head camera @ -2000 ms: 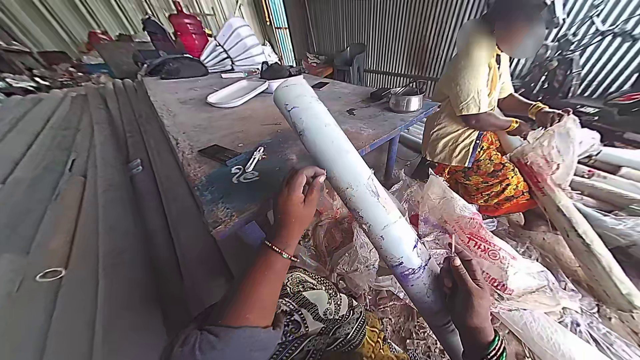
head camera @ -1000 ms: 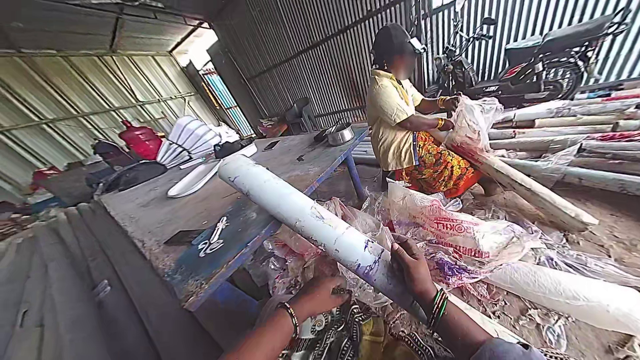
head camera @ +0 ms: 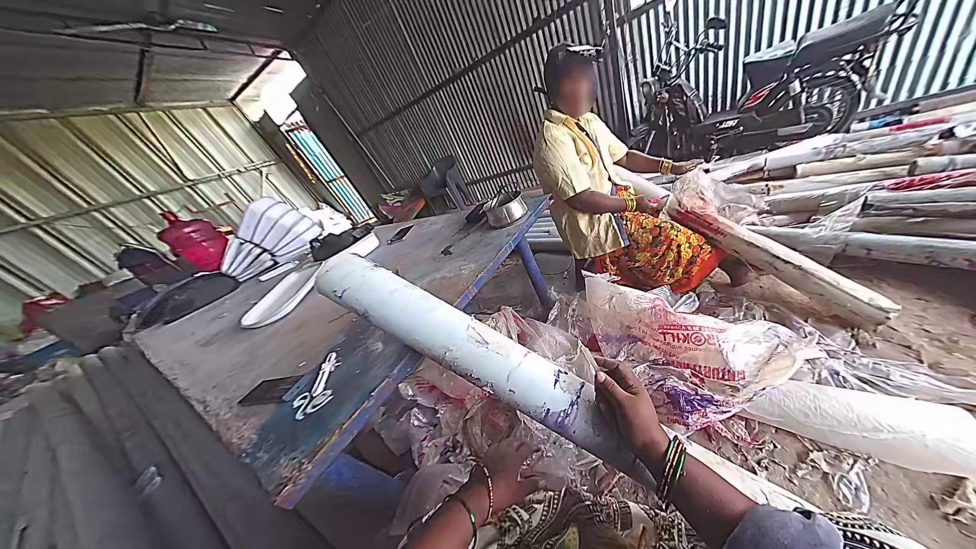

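A long pale blue-white tube (head camera: 457, 347) with purple smudges slants across the view, its upper end over the table. My right hand (head camera: 629, 400) rests on its lower part from the right, with something thin and pale near the fingertips. Below the tube, my left hand (head camera: 509, 469) is low among crumpled clear plastic film (head camera: 488, 419); whether it holds any of it is not clear. White-handled scissors (head camera: 316, 389) lie on the table beside a dark flat object (head camera: 268, 391).
A blue-edged table (head camera: 343, 442) stands at left with a white tray (head camera: 282, 301) and a metal pot (head camera: 506, 210). At right a seated person (head camera: 587, 175) handles a plastic-covered tube (head camera: 785, 263). Printed plastic bags (head camera: 686, 335), stacked tubes (head camera: 877, 191) and a motorcycle (head camera: 762, 91) are beyond.
My left hand has dropped from above the tube's left side to the plastic below it. The other person's hands have moved apart. The view has swung upward and right.
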